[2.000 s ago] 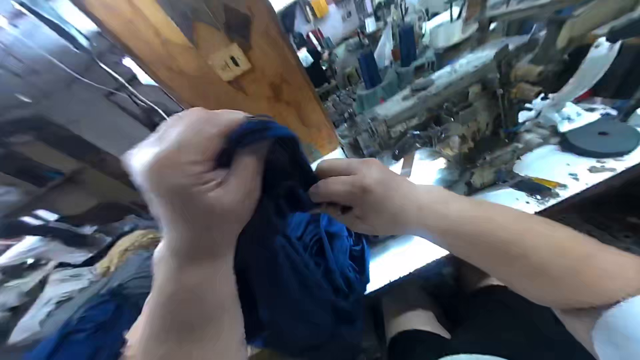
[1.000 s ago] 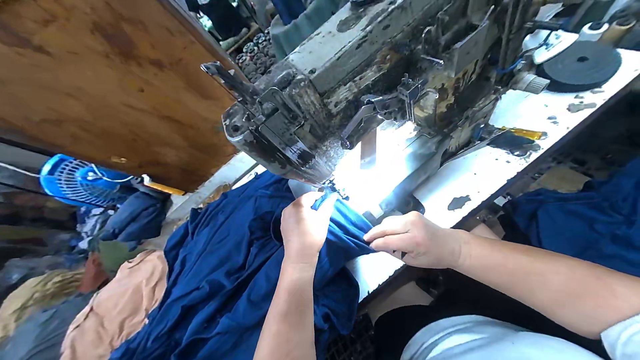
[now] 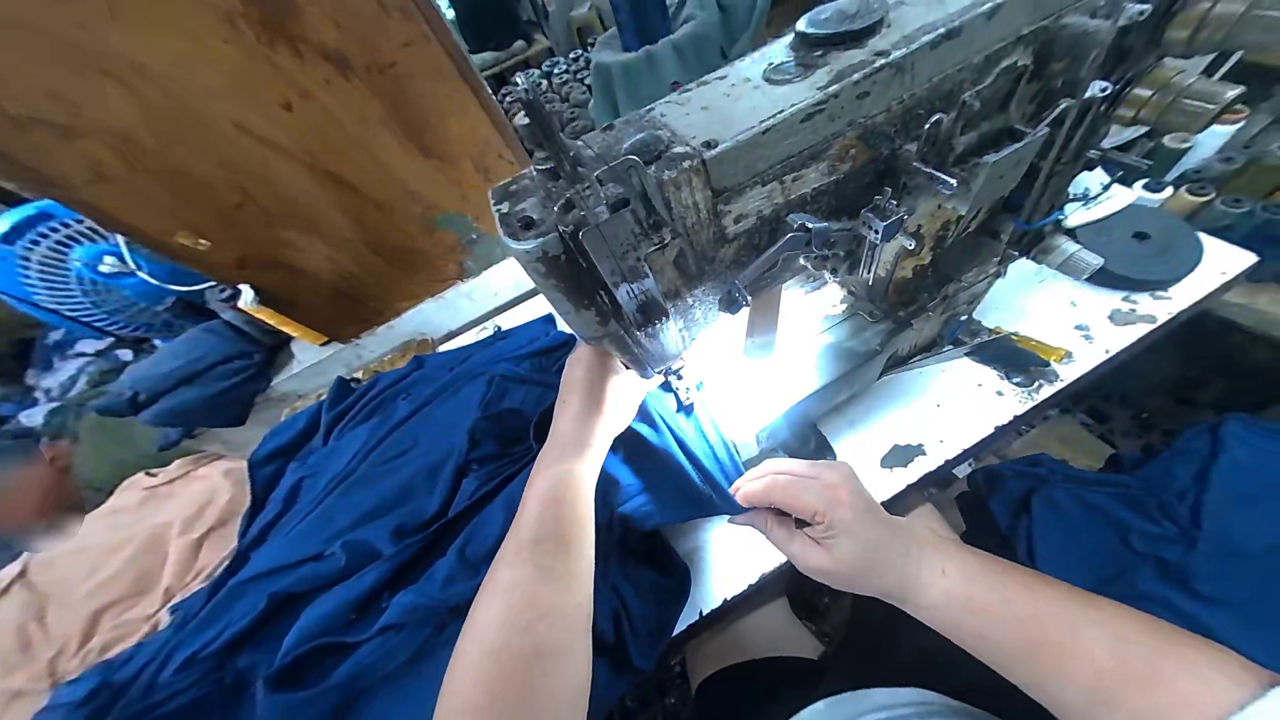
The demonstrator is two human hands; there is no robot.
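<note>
Blue fabric [image 3: 400, 480] is spread over the left of the table, and one edge of it runs up to the needle area of a worn industrial sewing machine [image 3: 780, 150]. My left hand [image 3: 600, 395] lies on the cloth right beside the presser foot [image 3: 682, 388]; the machine's head partly hides its fingers, so its grip does not show. With thumb and fingers my right hand [image 3: 825, 520] pinches the near edge of the same fabric, to the right of the needle. A bright lamp glare covers the machine bed.
A wooden board [image 3: 260, 150] stands behind at the left, near a blue fan [image 3: 90, 270]. Peach cloth [image 3: 130, 560] lies at far left. On the white tabletop [image 3: 935, 425] are a black tape roll [image 3: 1140, 245] and a yellow-handled tool [image 3: 1035, 347]. More blue fabric [image 3: 1150, 530] hangs at right.
Two seconds ago both hands held the blue fabric bunched up before the machine; now it lies spread, with an edge by the needle. The view has moved closer to the machine.
</note>
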